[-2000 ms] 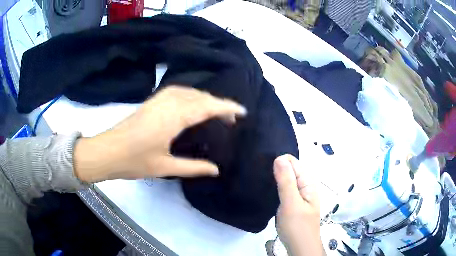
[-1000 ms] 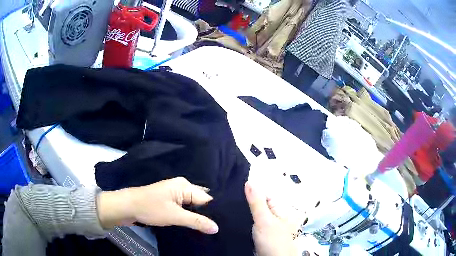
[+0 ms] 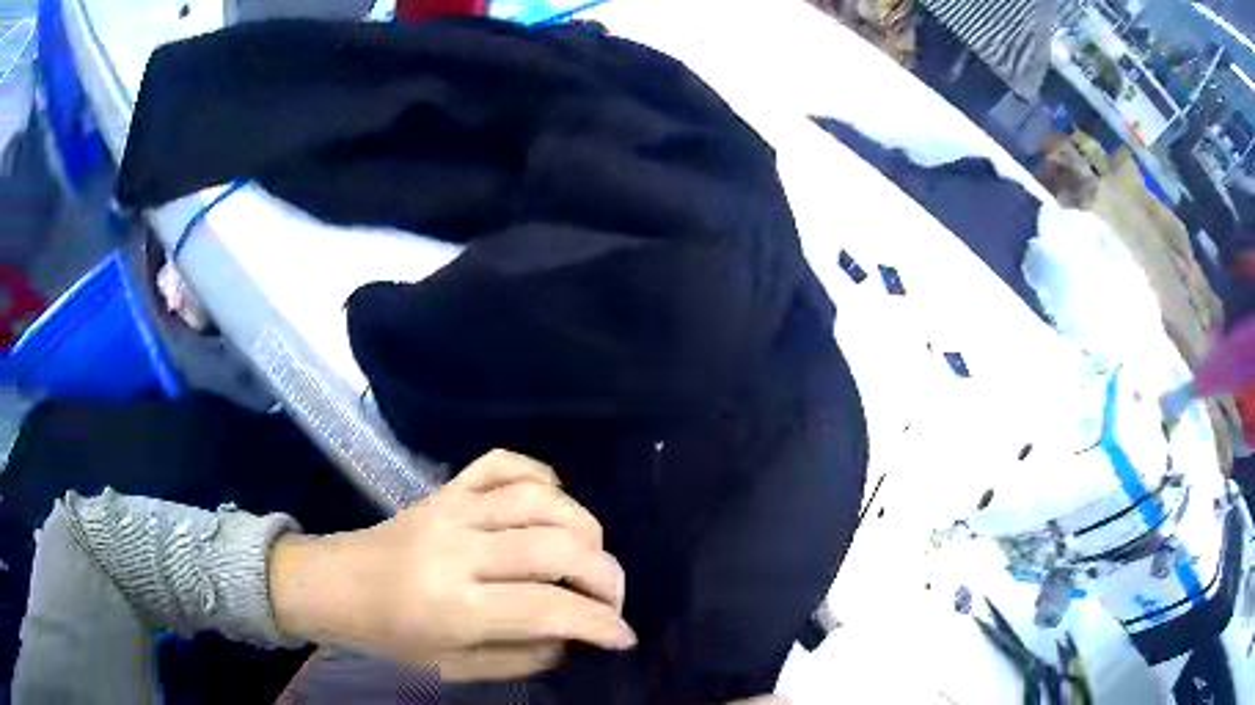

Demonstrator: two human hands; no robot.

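A large black fabric garment panel (image 3: 647,331) lies spread over the white table, from the far left to the near edge. My left hand (image 3: 475,572) rests at its near left part with curled fingers pinching the fabric. My right hand is almost wholly cut off by the bottom edge; only a sliver of skin (image 3: 761,700) shows, so its grip cannot be seen. The white sewing machine (image 3: 1101,510) with blue stripes stands at the right. Several small black squares (image 3: 892,280) lie on the table beyond the panel.
Black shears (image 3: 1025,654) lie at the lower right. Dark cut pieces (image 3: 970,207) and a crumpled white bag (image 3: 1101,282) lie behind. A blue bin (image 3: 103,338) stands at the left, below the ruled table edge (image 3: 330,434). A pink part (image 3: 1229,361) shows at the far right.
My left hand has closed its fingers on the fabric. My right hand has dropped almost out of view. The near part of the panel has been rearranged, and the view has tilted down.
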